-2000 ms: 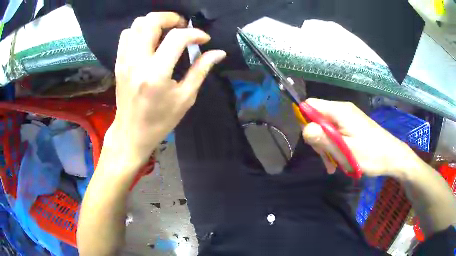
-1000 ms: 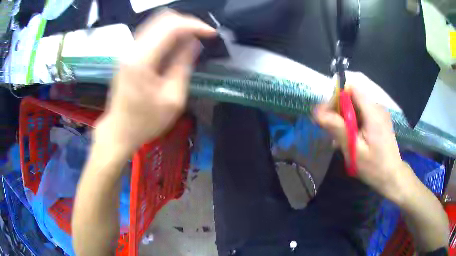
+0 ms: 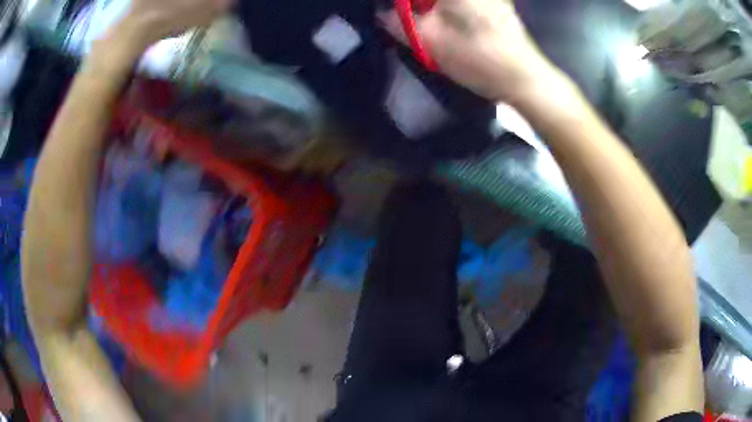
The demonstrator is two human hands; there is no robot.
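The view is tilted and blurred. My right hand [image 3: 474, 45] is at the top centre, closed around the red handle loop of the scissors [image 3: 416, 37]; the blades are not visible. Black fabric [image 3: 289, 29] with pale patches hangs over the table edge, to the left of and below my right hand. My left hand [image 3: 169, 15] is at the top left, cut off by the picture's upper edge. Its fingertips are blurred, and I cannot tell whether it holds anything.
The green padded table edge [image 3: 519, 194] runs diagonally below the fabric. A red basket [image 3: 264, 222] with blue and pale cloth stands below at the left. My black-clothed lap [image 3: 404, 305] is below centre. Dark material [image 3: 660, 124] and pale cloth [image 3: 688, 37] lie at the upper right.
The view has turned and shifted. My left hand has moved to the far upper left, and my right hand with the scissors has moved left and up. Black fabric with pale patches now hangs between them.
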